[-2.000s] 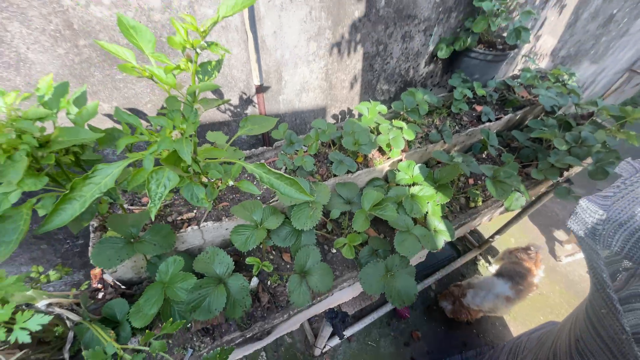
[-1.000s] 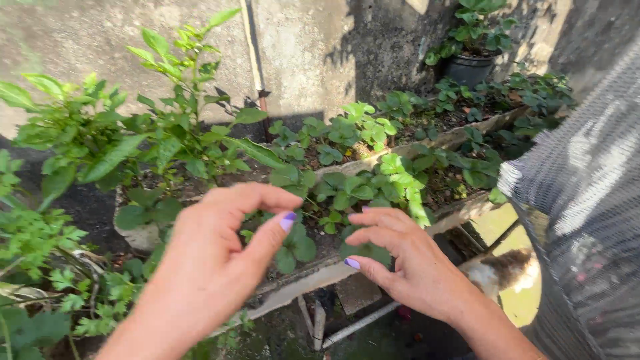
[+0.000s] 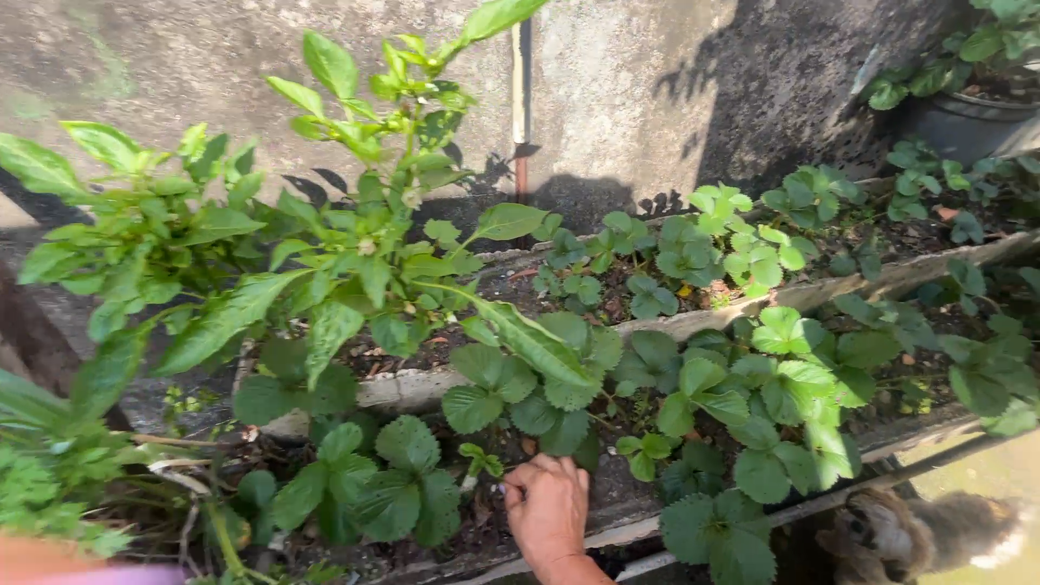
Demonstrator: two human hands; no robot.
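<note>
My right hand (image 3: 548, 508) reaches into the front planter trough, its fingertips bent together at the soil among strawberry plants (image 3: 487, 390). Whether it pinches anything is hidden. Just left of its fingers stands a small young plant (image 3: 481, 461) with bright green leaves. Strawberry leaves (image 3: 410, 487) spread farther left. My left hand (image 3: 73, 561) is a blurred part at the bottom left corner, near feathery green leaves (image 3: 57, 479); its fingers cannot be made out. A tall pepper plant (image 3: 390, 236) with small whitish flowers rises behind the trough.
Concrete trough edges (image 3: 699, 321) run toward the upper right. A weathered wall (image 3: 617, 89) with a narrow pipe (image 3: 521, 89) stands behind. A dark pot (image 3: 967, 126) holds another plant at the upper right. A brown and white furry animal (image 3: 918, 532) is at the lower right.
Both hands were raised above the troughs a second ago. My right hand is now down at the soil, and my left is mostly out of view. The view has moved closer to the plants.
</note>
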